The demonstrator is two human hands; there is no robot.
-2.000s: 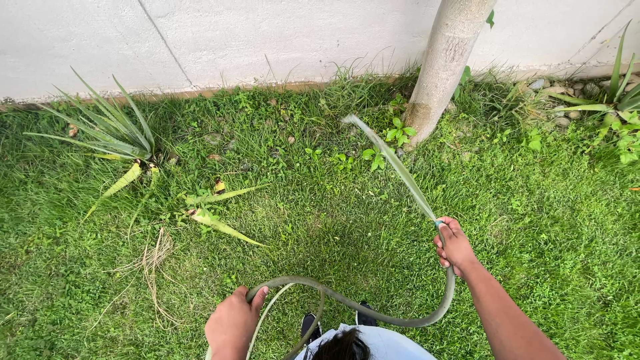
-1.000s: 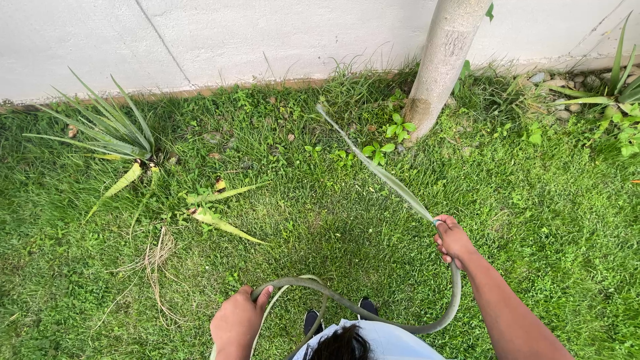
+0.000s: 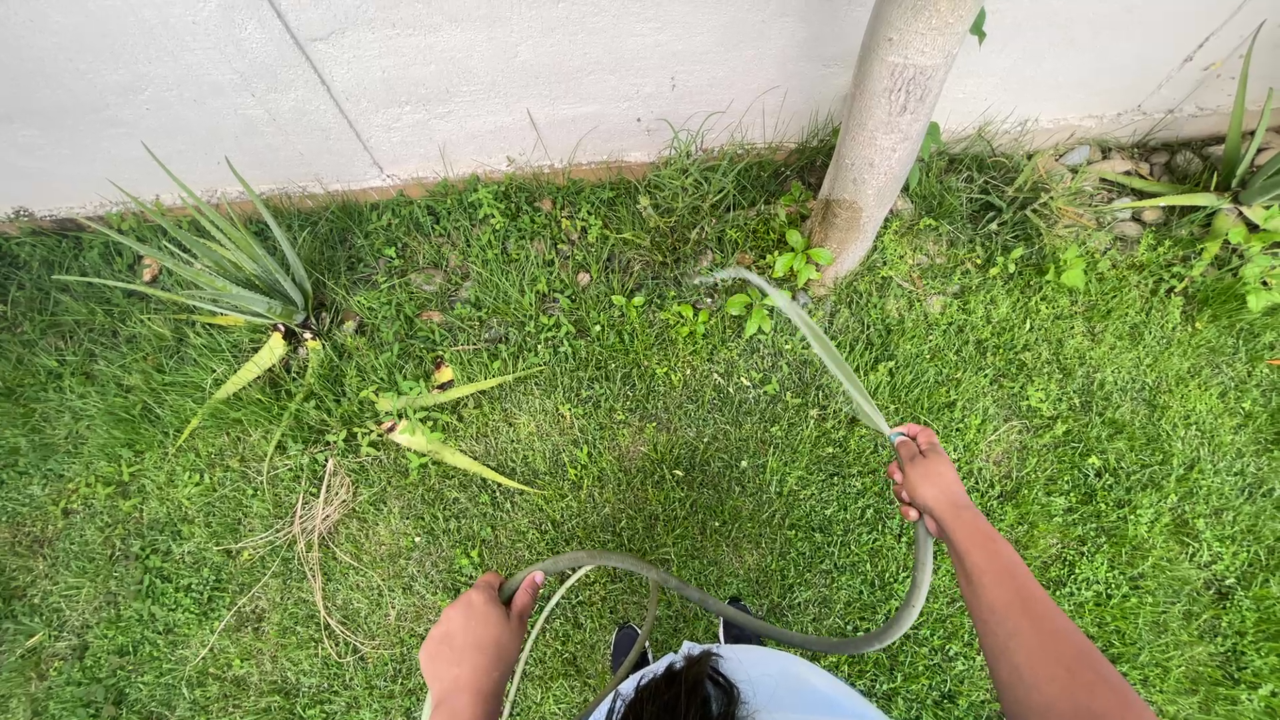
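Note:
My right hand [image 3: 925, 480] grips the end of a grey-green garden hose [image 3: 850, 640], its thumb by the opening. From there a stream of water [image 3: 825, 350] arcs up and left, landing on the grass close to small leafy plants [image 3: 800, 258] at the foot of a tree trunk [image 3: 885, 130]. Lower down, my left hand [image 3: 480, 635] is closed around another part of the hose, which sags in a curve between both hands. More loops of hose hang beside my left hand, over the lawn [image 3: 660, 480] and past my shoes [image 3: 628, 645].
A pale wall [image 3: 600, 80] runs along the back. An aloe plant [image 3: 235, 265] grows at the left, with cut yellowish aloe leaves [image 3: 450, 455] and dry straw-like strands [image 3: 318, 520] on the grass. Stones [image 3: 1125, 165] and another aloe [image 3: 1240, 170] lie at the far right.
The water's far end swung left between the two earlier frames and is now back to the right, nearer the trunk. Both hands keep their hold on the hose.

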